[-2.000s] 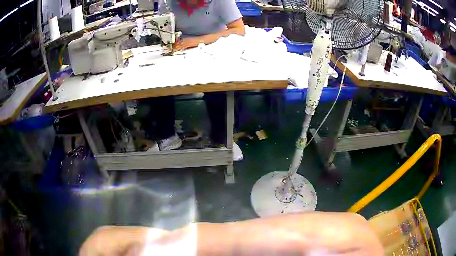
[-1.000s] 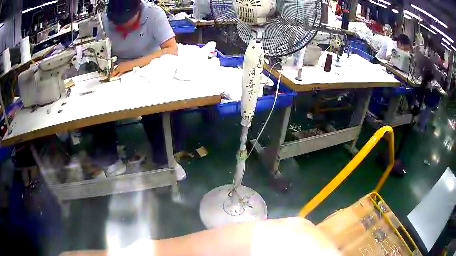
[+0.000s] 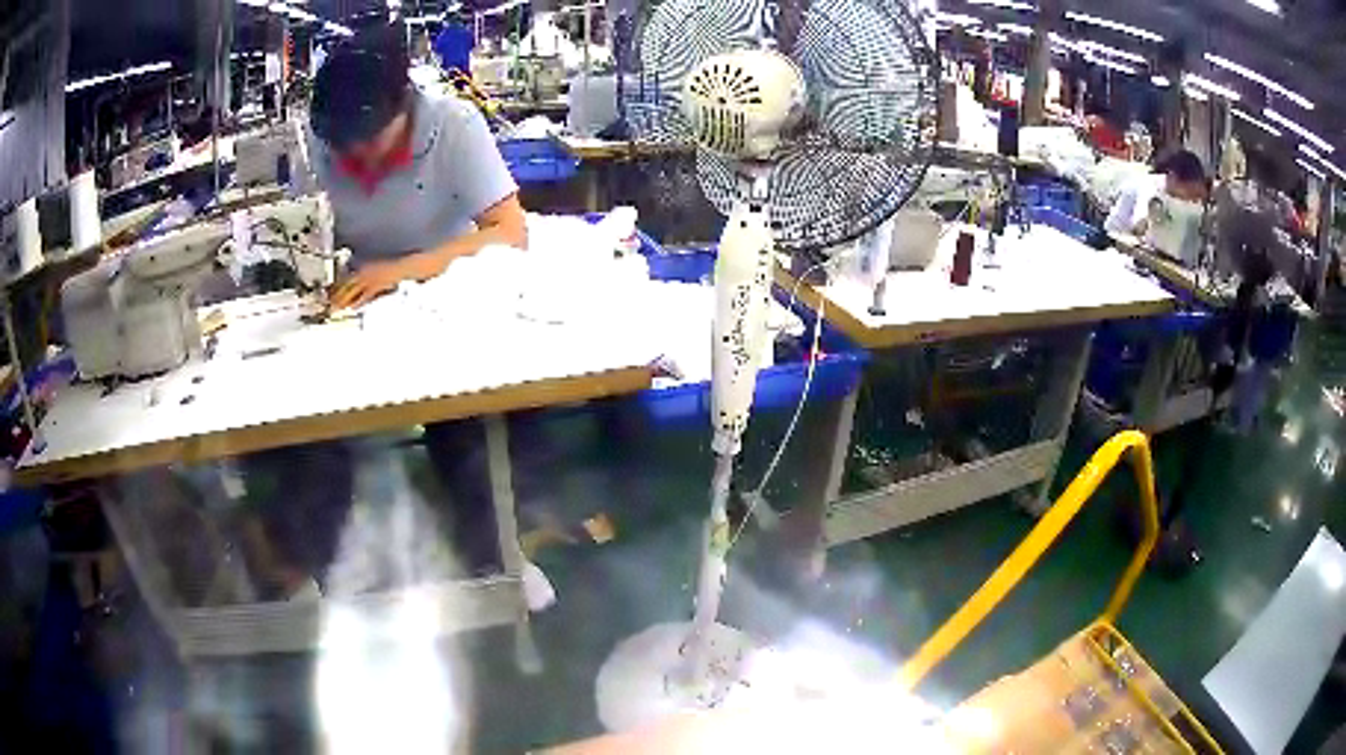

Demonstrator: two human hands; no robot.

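Note:
Neither of my hands can be made out. A strip of bare skin, seemingly my forearm, is cut off by the bottom edge and partly hidden by glare; which arm is unclear. Nearest in front of me stands a white pedestal fan (image 3: pixel 734 310) with caged blades and a round base. To its right is a trolley with a yellow tube handle (image 3: pixel 1041 553) and a wooden-looking deck (image 3: pixel 1055 693). Opposite at left is a white-topped sewing table (image 3: pixel 369 409) with an off-white sewing machine (image 3: pixel 133 310) and a heap of white material (image 3: pixel 502 295).
A person (image 3: pixel 428 170) in a dark cap sits opposite, hands near the needle. Another table (image 3: pixel 1004 322) at right bears a dark red thread cone (image 3: pixel 963 258). A blue bin (image 3: pixel 827 387) stands between the tables. A pale sheet (image 3: pixel 1284 649) is at lower right.
The view has turned right, then tilted up, showing more of the fan and workshop. The forearm has dropped almost out of the bottom edge. The person opposite keeps their hands at the machine.

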